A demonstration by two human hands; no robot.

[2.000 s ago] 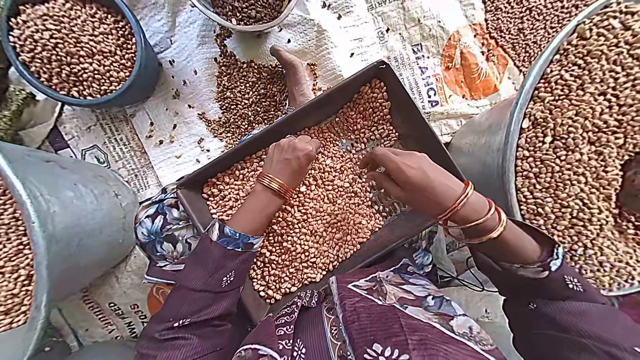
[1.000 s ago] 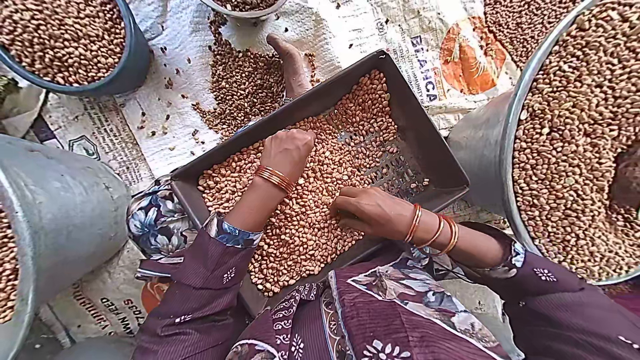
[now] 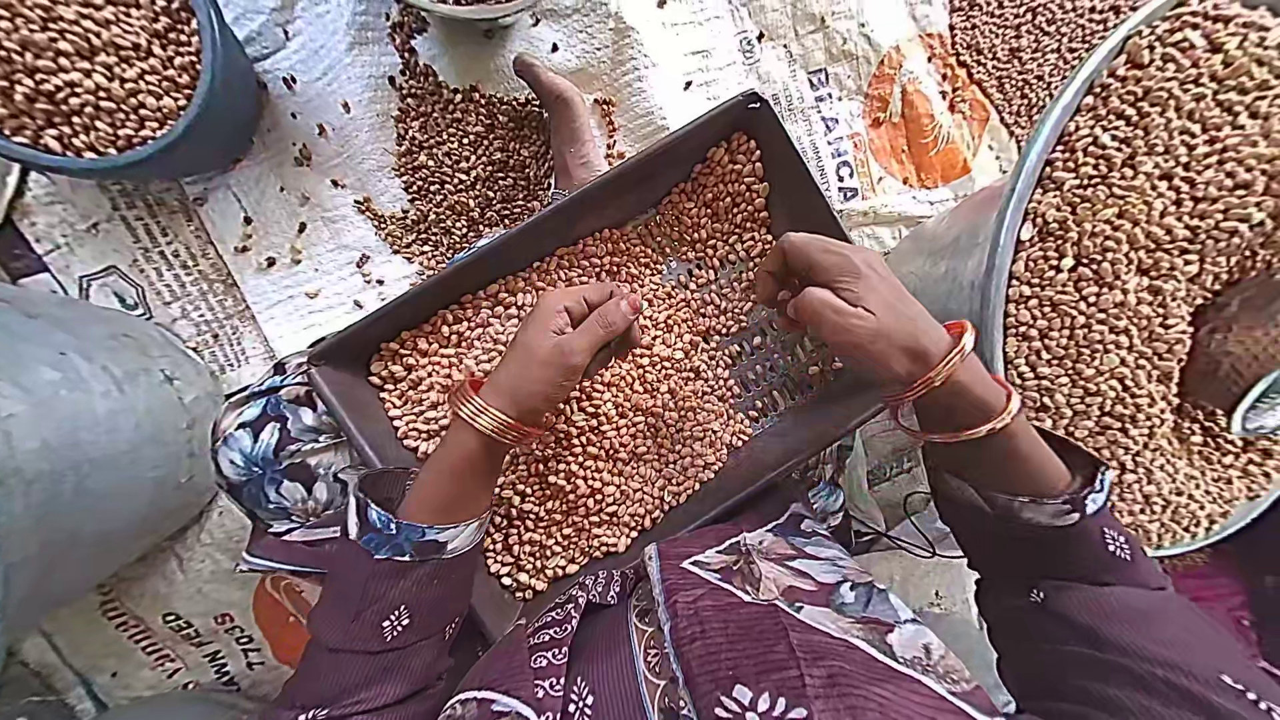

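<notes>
A dark rectangular tray [image 3: 430,310] with a perforated bottom lies tilted across my lap. Pale brown nuts or beans [image 3: 620,460] cover most of it, and bare slotted mesh [image 3: 775,365] shows toward its right side. My left hand [image 3: 580,340] is curled just over the nuts near the middle, thumb against the fingers. Above the right part of the tray is my right hand [image 3: 830,300], its fingers also curled in. Whether either hand has a nut inside its fingers cannot be seen. Bangles circle both wrists.
Large metal tubs stand at the left [image 3: 100,450] and right [image 3: 1000,240], the right one full of nuts. A blue bucket of nuts [image 3: 215,110] is at the upper left. Beyond the tray, a bare foot [image 3: 570,125] rests beside a pile of darker pieces [image 3: 470,165] on woven sacks.
My right hand has moved from the middle of the nuts up to the tray's right side. My left hand has turned, with its thumb now in sight.
</notes>
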